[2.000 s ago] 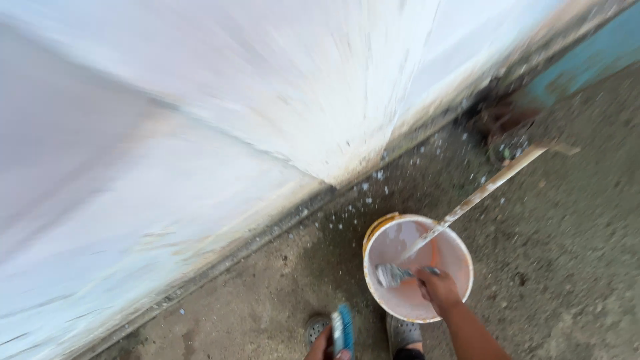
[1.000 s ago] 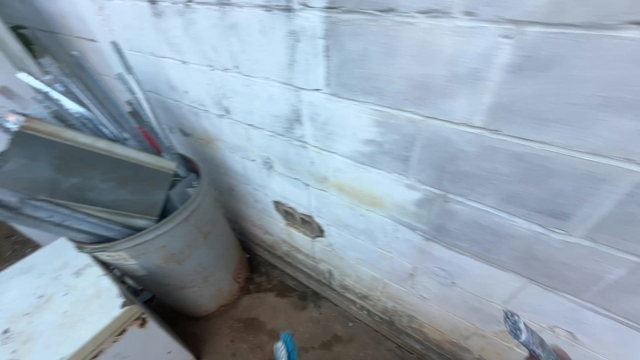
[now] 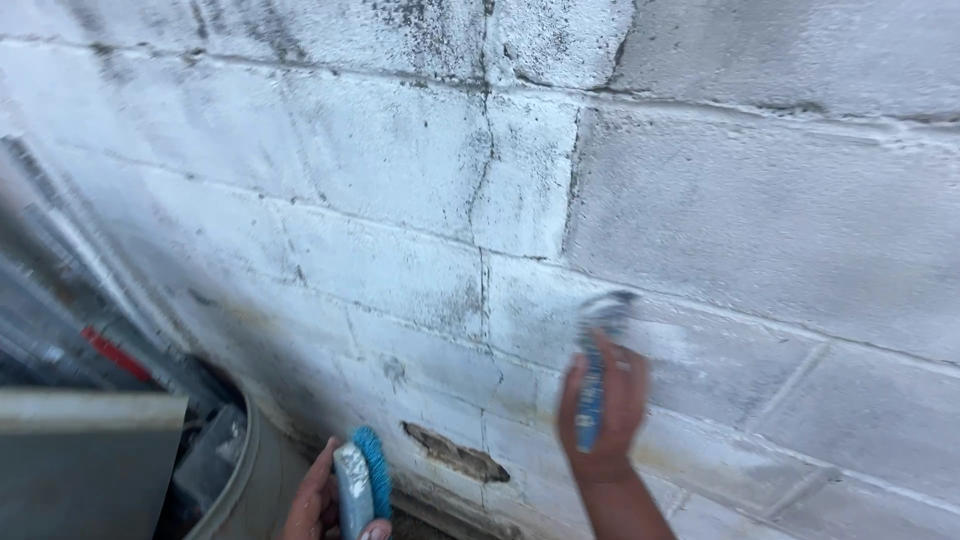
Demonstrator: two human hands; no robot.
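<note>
Low in the view, my left hand point(image 3: 319, 499) holds a scrub brush point(image 3: 364, 480) with blue bristles and a pale, worn back, its bristles facing right. To the right, my right hand point(image 3: 611, 405) grips the blue handle of a paintbrush point(image 3: 600, 367). The paintbrush's blurred, paint-coated bristles point up and lie against the block wall point(image 3: 375, 255). That wall has white paint, greyer blocks on the right, dark stains at the top and a vertical crack near the middle.
A large plastic barrel point(image 3: 251, 465) at the lower left holds metal pieces point(image 3: 97, 262), a red item point(image 3: 116, 355) and a grey panel point(image 3: 82, 465). Low in the wall is a broken hole point(image 3: 456, 452).
The paintbrush was in the white bucket two seconds ago; now it is raised to the wall in my right hand. The view has swung from the bucket to the wall and barrel.
</note>
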